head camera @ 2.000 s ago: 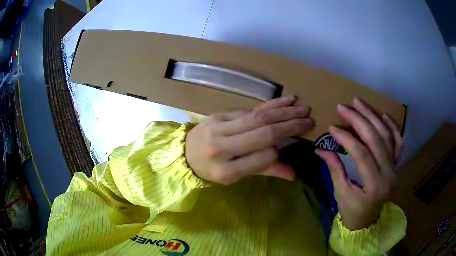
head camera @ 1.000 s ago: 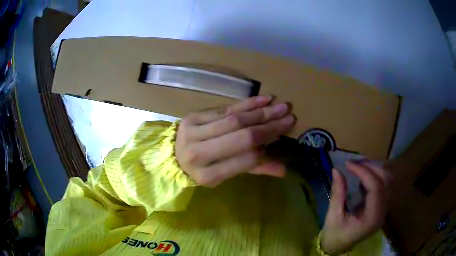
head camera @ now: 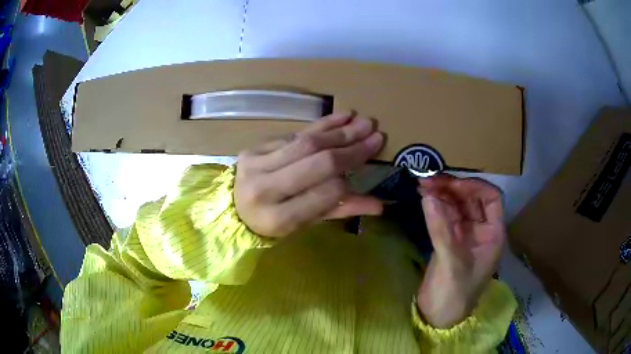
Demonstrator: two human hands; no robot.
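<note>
A long brown carton (head camera: 277, 75) lies across the table with its narrow side up. Its pale plastic handle (head camera: 256, 105) sits in a dark slot. A round black seal sticker (head camera: 418, 160) with a white logo is on the near edge, right of centre. My left hand (head camera: 304, 178) lies over the near edge left of the sticker, fingers together, thumb below; its grip is hidden. A dark greyish piece shows beside that thumb, unclear. My right hand (head camera: 462, 238) has its fingertips at the sticker's lower edge, thumb and fingers apart.
Another printed brown carton (head camera: 588, 207) lies at the right. Flattened cardboard (head camera: 66, 152) is stacked beside the white table (head camera: 415, 34) on the left. An open box with scraps and a red shape (head camera: 55, 8) are at the upper left.
The carton has shifted left and turned more level. My right hand moved off the sticker to the lower right, then came back to its lower edge. My left hand moved slightly left.
</note>
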